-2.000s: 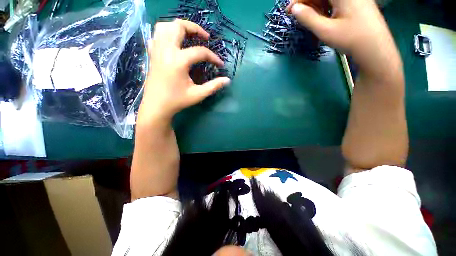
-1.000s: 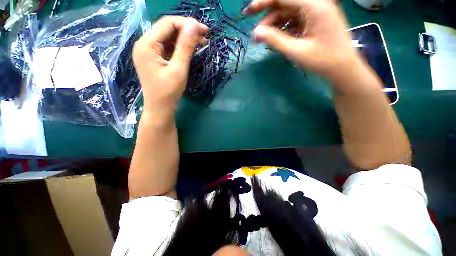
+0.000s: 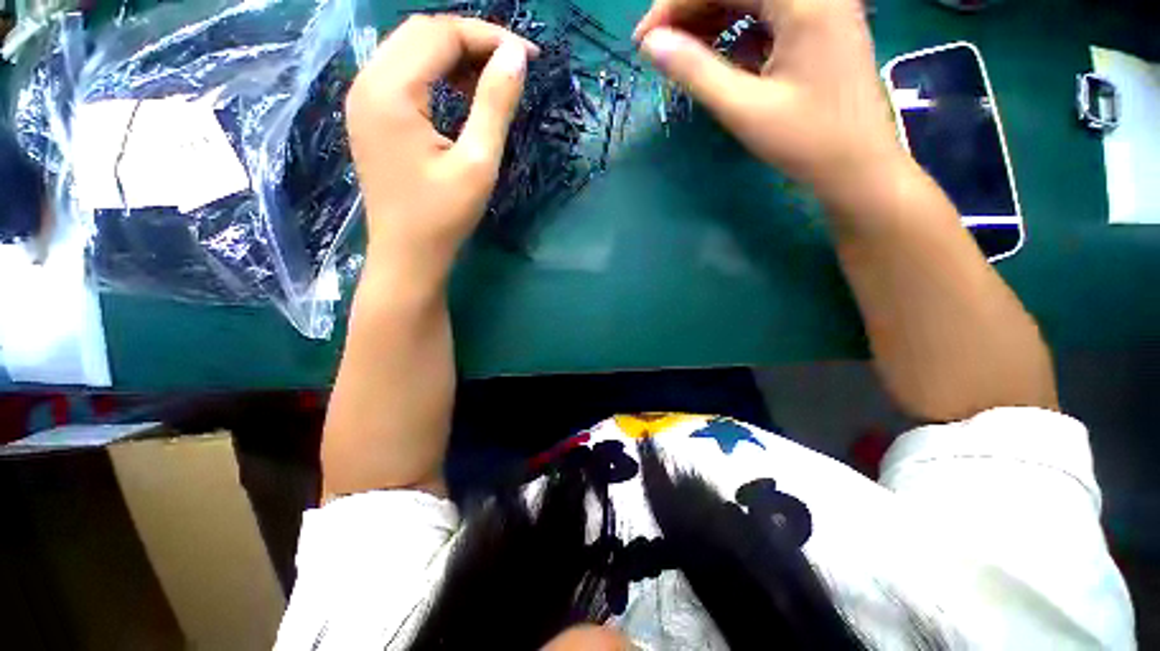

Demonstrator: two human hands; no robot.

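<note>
A tangled pile of thin dark rod-like parts [image 3: 553, 140] lies on the green bench between my hands. My left hand [image 3: 426, 146] is over the pile's left side, thumb and index finger pinched together. My right hand [image 3: 795, 95] is right of the pile, palm inward, its thumb and index tips close together. Any thin part at either set of fingertips is too small to make out. A few parts of the right pile [image 3: 672, 102] show below my right fingers; my hand hides the rest.
A large clear bag [image 3: 274, 153] of dark parts with a white paper label [image 3: 159, 153] lies left. A smartphone [image 3: 957, 146] lies right, then a small metal buckle-like item [image 3: 1095, 102] on pale paper [image 3: 1135, 153]. An open carton [image 3: 197, 534] stands below the bench at left.
My right hand has moved left from the right pile towards the left pile, uncovering the phone. My left hand has gone from spread fingers over the pile to a pinch. The view has shifted slightly.
</note>
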